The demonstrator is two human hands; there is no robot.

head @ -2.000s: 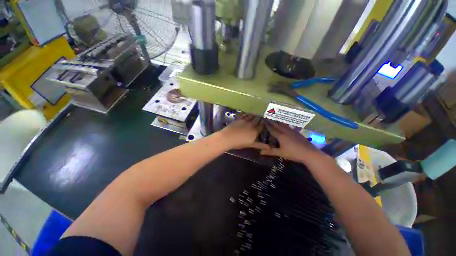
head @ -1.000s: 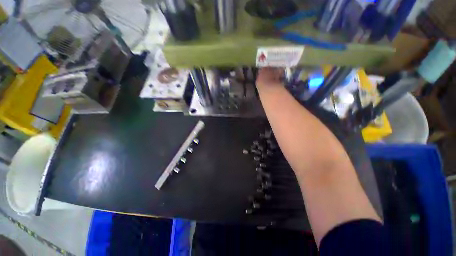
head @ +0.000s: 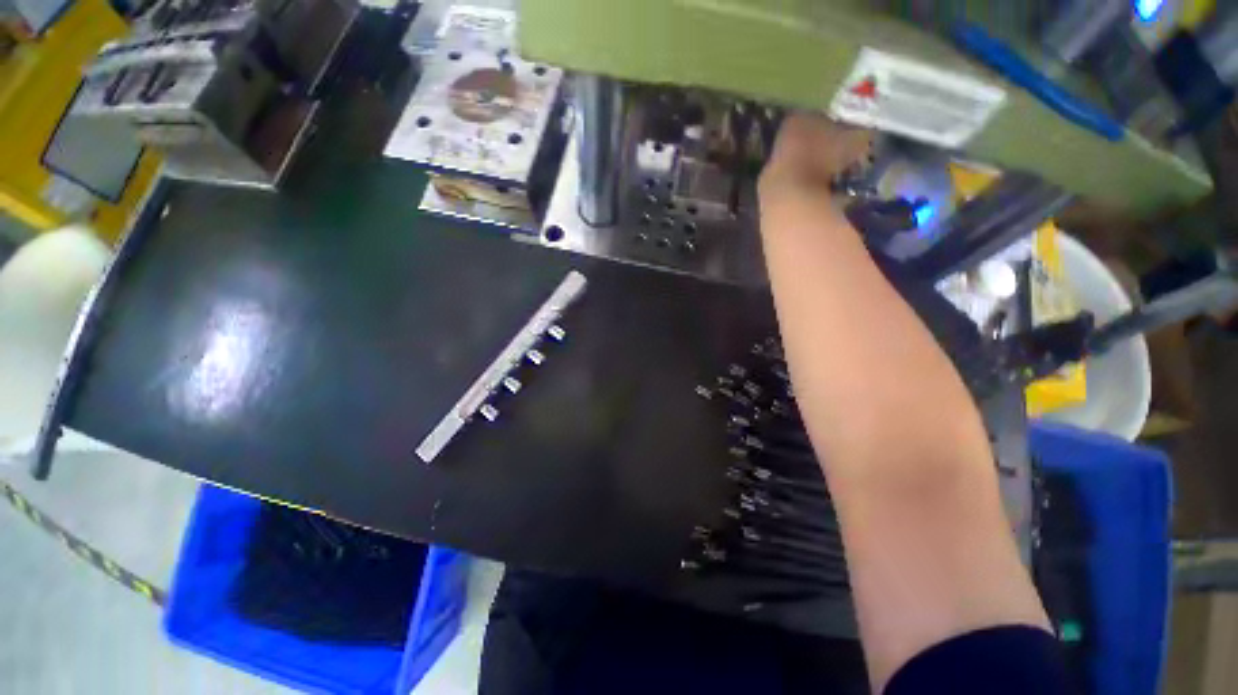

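My right hand (head: 819,147) reaches in under the green platen (head: 733,54), over the right part of the lower mould (head: 679,234). Its fingers are partly hidden and blurred, so I cannot tell whether it holds anything. My left hand is not in view. A silver loading bar (head: 500,369) with several small metal holders along its right side lies slanted on the dark bench, left of the mould's front. Thin black cable pieces (head: 788,523) with shiny ends lie in a fanned pile, partly under my right forearm.
Steel mould blocks (head: 183,95) stand at the back left, and a steel plate block (head: 475,116) sits beside the press. A small blue bin (head: 197,584) with black pieces is below the bench edge. A blue tote (head: 1134,509) and a white bucket (head: 1120,346) are at the right.
My left hand has left the press area and is out of view. My right hand has moved deeper under the platen. The loading bar has come into view on the bench, and the view has tilted down.
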